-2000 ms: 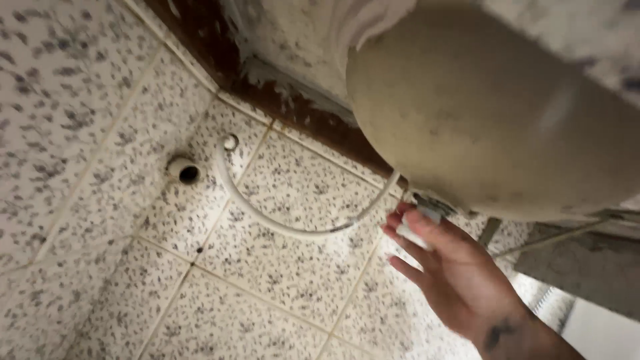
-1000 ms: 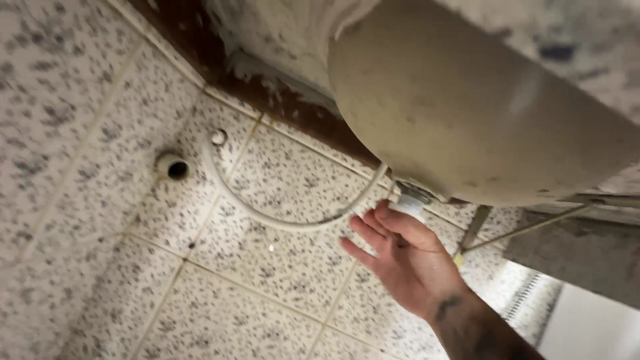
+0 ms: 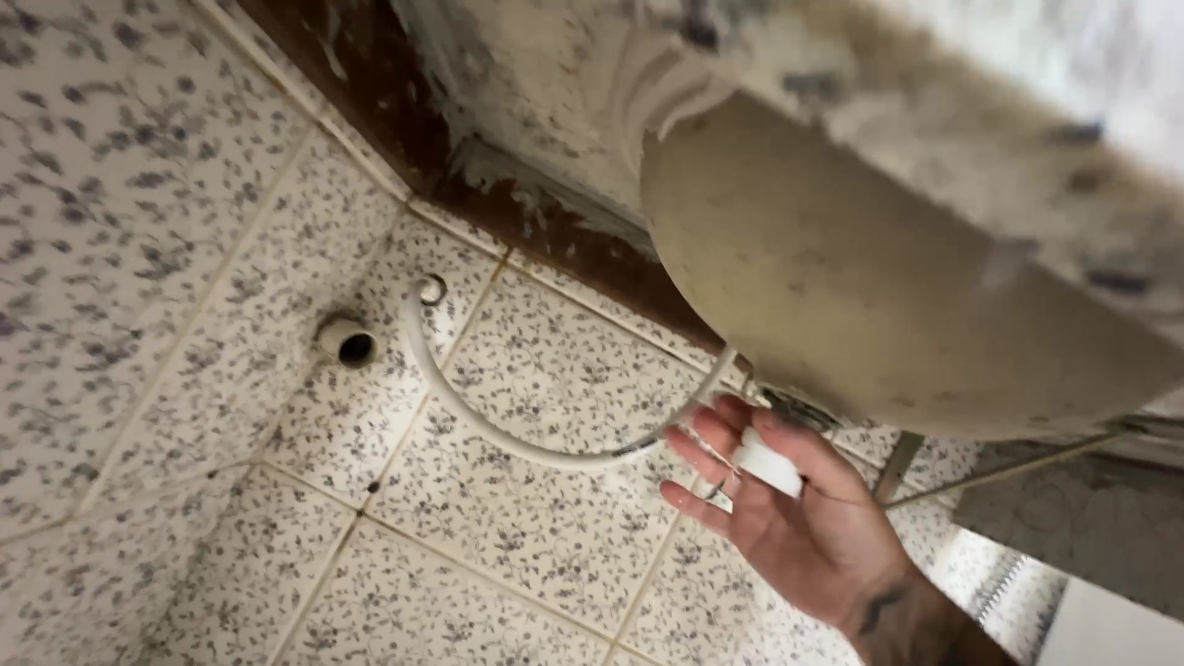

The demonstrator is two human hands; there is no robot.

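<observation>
My right hand (image 3: 805,518) reaches in from the lower right, palm turned to the camera and fingers pointing up and left. A small white piece (image 3: 768,462), seemingly plastic, is held between its thumb and fingers. Just above the fingertips is the metal drain fitting (image 3: 800,407) under a rounded basin (image 3: 888,277), seen from below. A white flexible hose (image 3: 518,446) curves from a wall connection (image 3: 431,289) and passes behind or beside the fingertips toward the basin's underside. My left hand is out of view.
An open drain pipe (image 3: 353,345) sticks out of the floral tiled wall (image 3: 555,370). A brown, plaster-smeared strip (image 3: 573,231) runs above the tiles. To the right are a thin rod (image 3: 1008,474), a metal bracket (image 3: 897,467) and a grey panel (image 3: 1073,518). The blurred slab edge (image 3: 999,139) fills the upper right.
The fingers were up at the drain fitting with the white piece; now the hand is slightly lower, and more of the piece shows. The view has shifted somewhat.
</observation>
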